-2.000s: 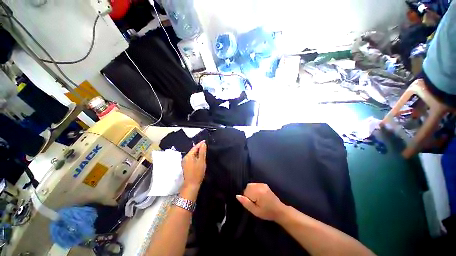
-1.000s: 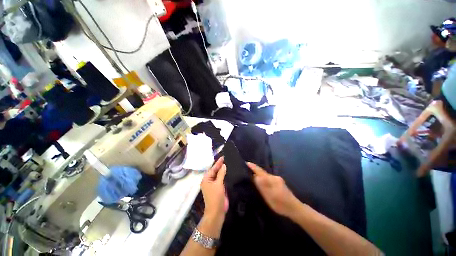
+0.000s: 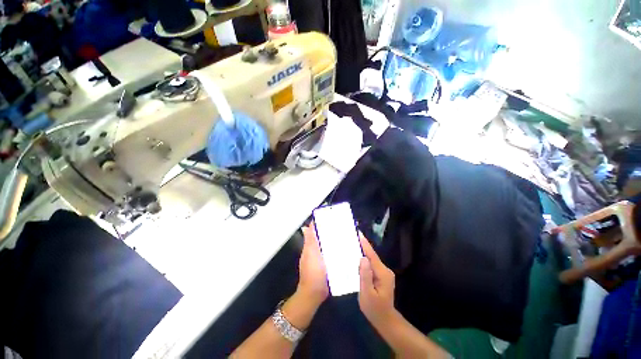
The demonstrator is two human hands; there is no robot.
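A smartphone [image 3: 339, 249] with a bright white lit screen is held upright in both hands in front of the table edge. My left hand [image 3: 313, 265] grips its left side, with a metal watch on the wrist. My right hand [image 3: 375, 279] holds its right side, the thumb near the lower right edge. A dark cloth panel [image 3: 77, 287] lies on the table at the lower left. A large pile of dark garment pieces [image 3: 478, 231] lies right of the hands. The fingers behind the phone are hidden.
The cream JACK sewing machine [image 3: 281, 98] stands behind the white table [image 3: 232, 245]. Black-handled shears [image 3: 246, 193] lie under its arm, below a blue tassel-like bundle [image 3: 237, 140]. White cloth [image 3: 342, 144] lies at the machine's right. A stool [image 3: 597, 242] stands at far right.
The view has turned left and down, showing the table and the cloth at lower left. The dark piece held between both hands one second ago is replaced by the lit phone.
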